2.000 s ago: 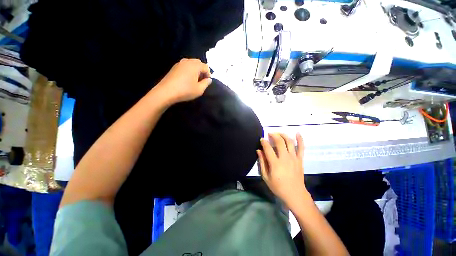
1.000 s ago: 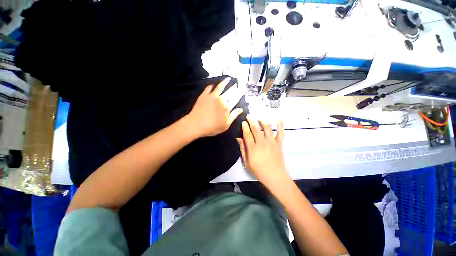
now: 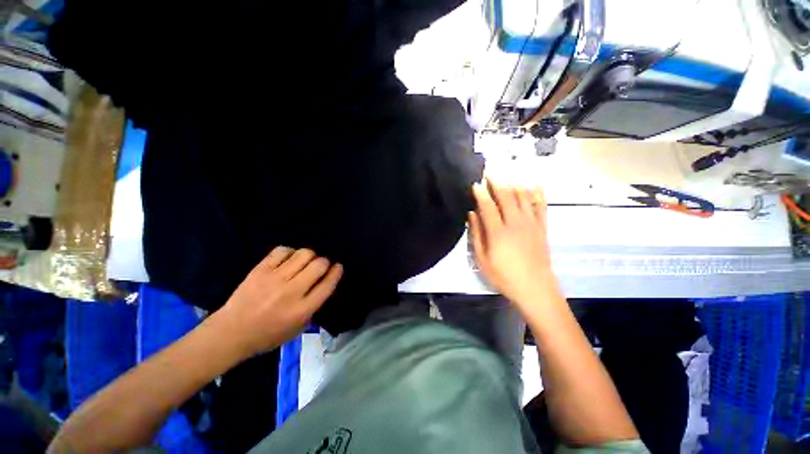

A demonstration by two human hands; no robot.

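Note:
The black garment piece lies on the white table, its right edge beside the presser foot of the white sewing machine. My left hand rests on the cloth near its front edge, fingers bent; whether it pinches the cloth cannot be told. My right hand lies on the table with its fingertips at the cloth's right edge, just in front of the presser foot. A larger black garment pile is at the upper left, running into the piece.
Thread snips lie on the table at the right, with a thin dark rod beside them. A printed ruler runs along the front edge. Blue crates stand below. A brown-taped edge is at the left.
My left hand has moved from near the presser foot back to the cloth's front left. My right hand remains at the cloth's right edge. The view has shifted.

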